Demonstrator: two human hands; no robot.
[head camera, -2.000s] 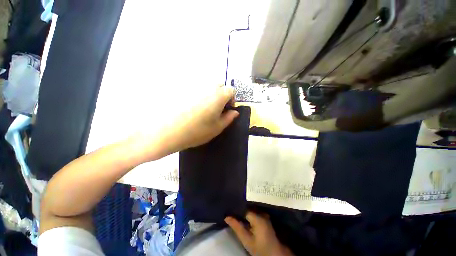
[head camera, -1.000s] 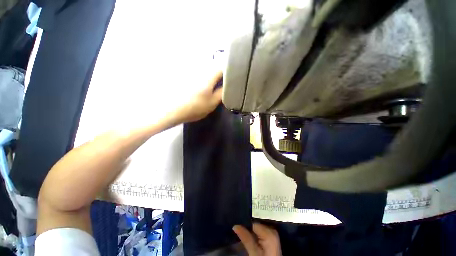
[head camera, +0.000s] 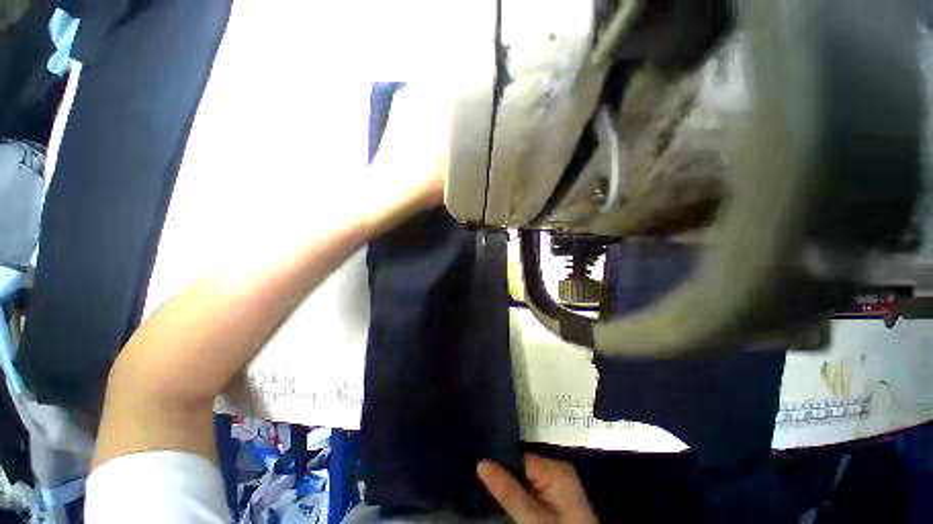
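Observation:
A dark fabric panel (head camera: 435, 379) runs from under the sewing machine head (head camera: 552, 123) down over the table's front edge. Its far end shows beyond my left forearm. My left hand (head camera: 425, 169) is at the panel near the needle area; it is overexposed and its fingers are hidden behind the machine head. My right hand (head camera: 542, 489) holds the panel's near right edge, thumb on top, at the table's front edge. The presser foot area is mostly hidden by the head. A second dark cut piece (head camera: 696, 394) lies on the bed to the right.
Long dark panels (head camera: 118, 184) lie along the left table edge. A thick curved guard (head camera: 665, 333) looms at the right, beside a knurled tension knob (head camera: 579, 291). A ruler scale (head camera: 824, 411) runs along the front edge. Scraps (head camera: 281, 476) lie in a blue basket below.
The panel has moved away from me under the machine head, and its far end now shows beyond my left forearm. My left hand has gone behind the head. My right hand stays on the near edge.

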